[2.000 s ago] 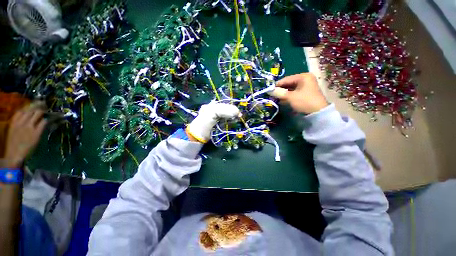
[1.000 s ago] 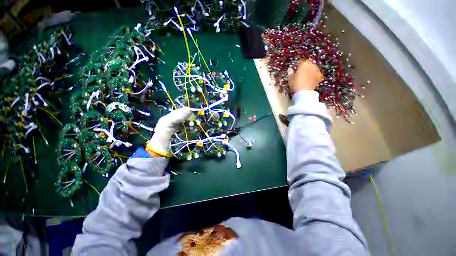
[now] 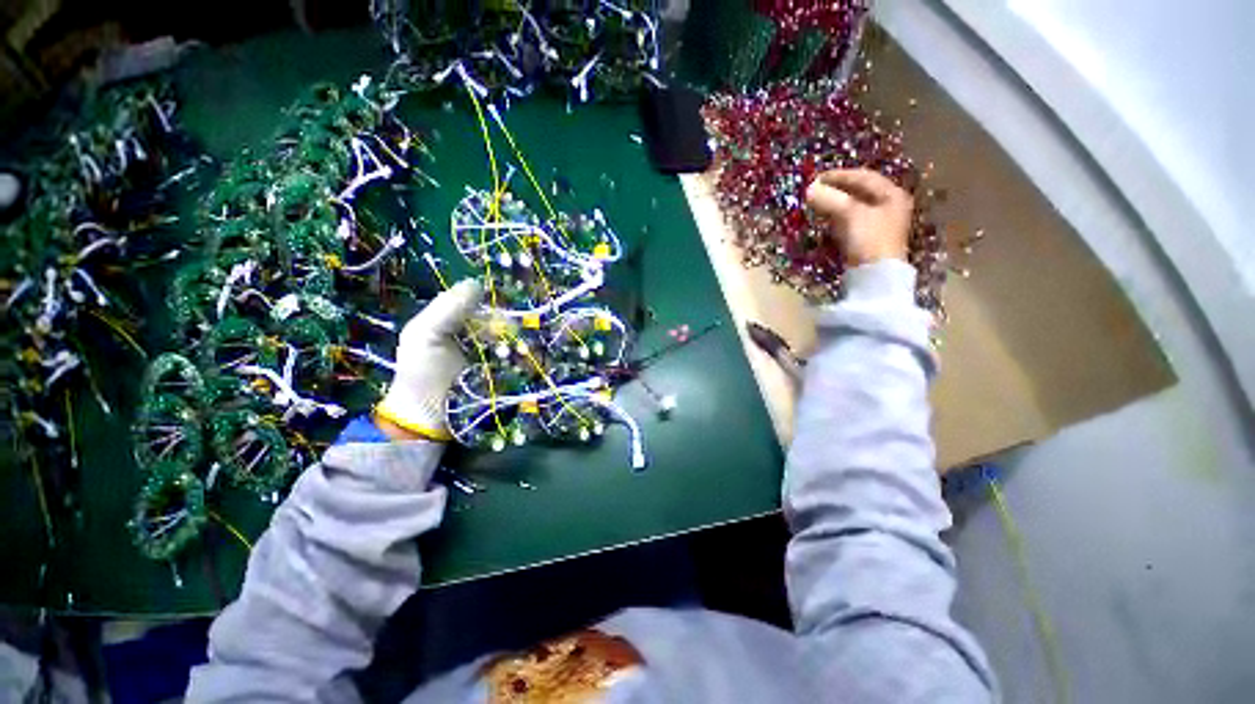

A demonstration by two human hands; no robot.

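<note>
Several green ring units with white leads, yellow tabs and long yellow wires lie on the green mat in front of me. My left hand, in a white knit glove with a yellow cuff, rests at their left edge, its fingers on a unit; the fingertips are partly hidden, so a grip cannot be told. My right hand is over the pile of small red parts, with a pale cover on one finger and its fingers drawn together. Whether it holds a part is too small to tell.
Rows of green ring units lie at left, more units at the back. A black flat rectangle lies beside the red pile. A green mesh basket stands behind it. Dark pliers lie on the tan board near my right sleeve.
My right hand has left the ring units and moved right to the red pile, where it has lifted slightly. My left hand stays at the units. The view has turned right.
</note>
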